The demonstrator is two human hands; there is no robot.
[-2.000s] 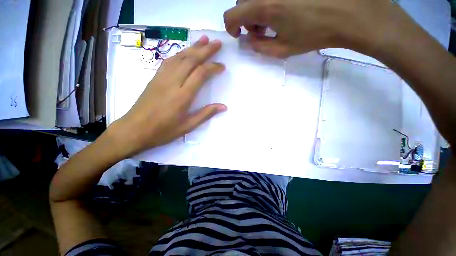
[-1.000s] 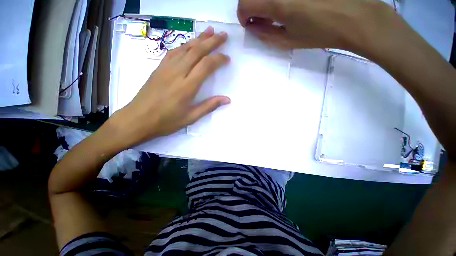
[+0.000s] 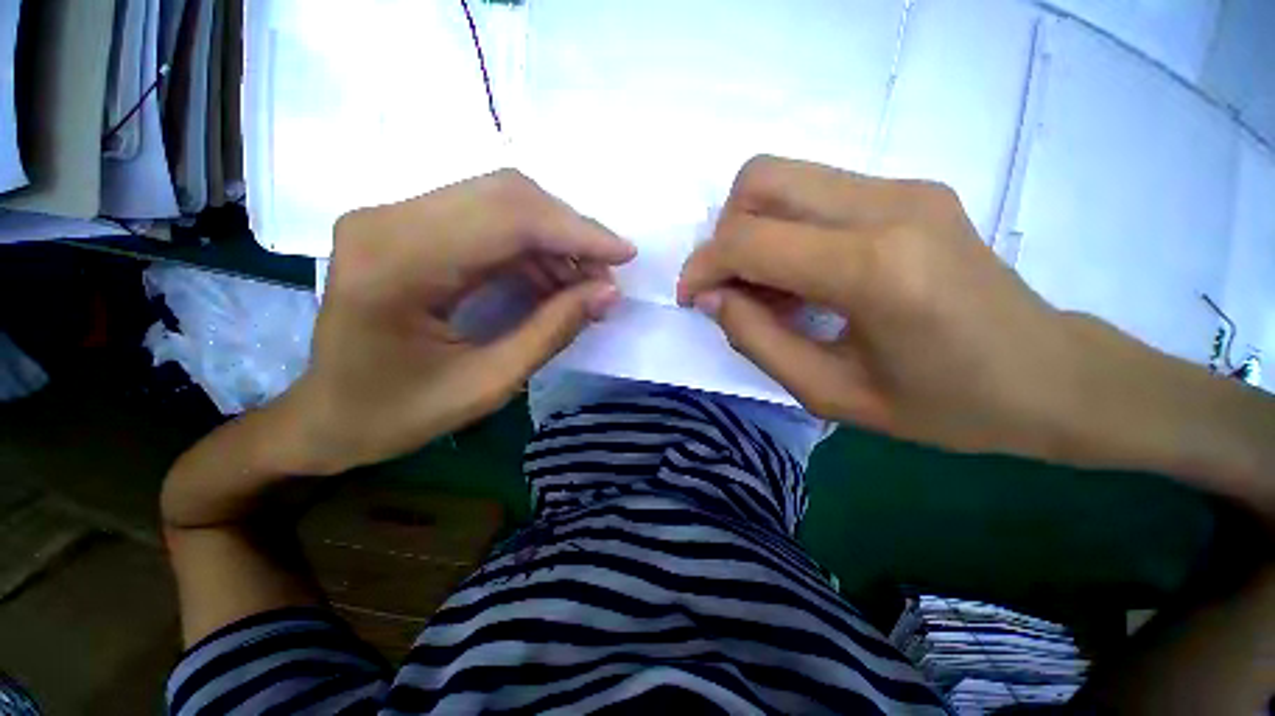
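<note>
A large white card sheet (image 3: pixel 406 154) lies before me under strong glare. My left hand (image 3: pixel 413 315) and my right hand (image 3: pixel 895 301) are over its front part, fingertips bent together and a short gap apart. A faint pale edge shows between the fingertips; glare hides whether either hand pinches a thin film. A clear rectangular panel (image 3: pixel 1133 182) lies on the right side. A thin dark wire (image 3: pixel 483 63) runs down from the top edge of the view. Part of a small wired module (image 3: pixel 1233 350) shows at the right edge, above my right wrist.
Upright card sheets (image 3: pixel 70 105) stand at the far left. A crumpled white heap (image 3: pixel 231 336) lies in a dark bag below the bench at left. A stack of thin sheets (image 3: pixel 993 650) is low at right. My striped clothing is against the bench front.
Both hands have come down to the front part of the sheet. My left hand has lifted from lying flat and bent its fingers. The view has shifted, and the upper-left circuit board is mostly out of view.
</note>
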